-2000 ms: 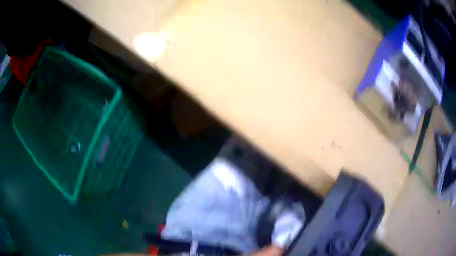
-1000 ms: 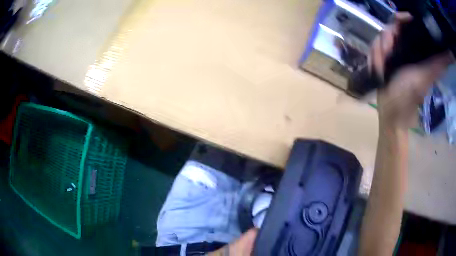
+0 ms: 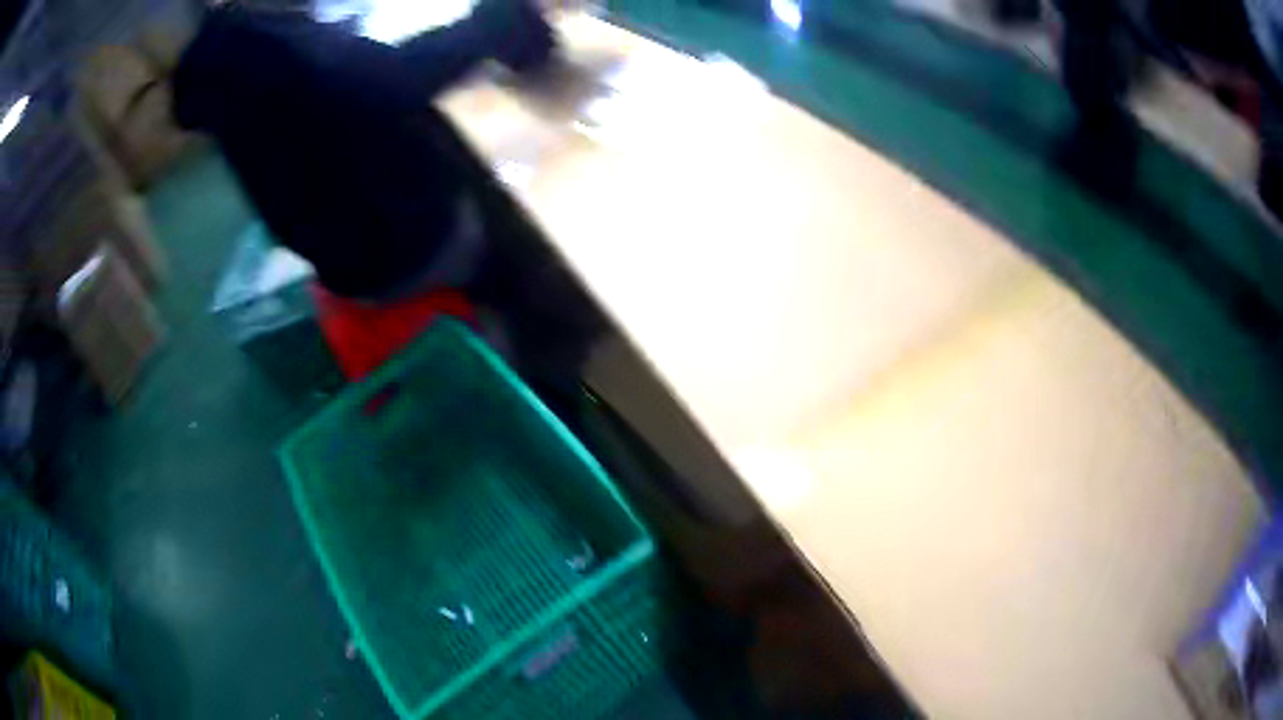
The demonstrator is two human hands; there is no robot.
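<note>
Neither of my hands is in the picture. Nearest in front of me is the tan cardboard-covered bench (image 3: 901,422), running from the top centre to the lower right, with a bright glare on it. A green plastic crate (image 3: 471,521) stands on the floor to the left of the bench, with a few small pale bits inside. The screw feeder (image 3: 1245,633), with a blue side, is cut off by the lower right edge and blurred. The fan unit and screwdriver do not show.
A person in dark clothing (image 3: 338,155) is at the far left side of the bench, an arm over it. A red thing (image 3: 387,326) lies behind the crate. Boxes (image 3: 113,317) stand at far left. A green strip (image 3: 901,127) runs beyond the bench.
The view has swung left along the bench. The fan unit and both hands have left the picture. The crate is now nearer the middle, and the person in dark clothing shows.
</note>
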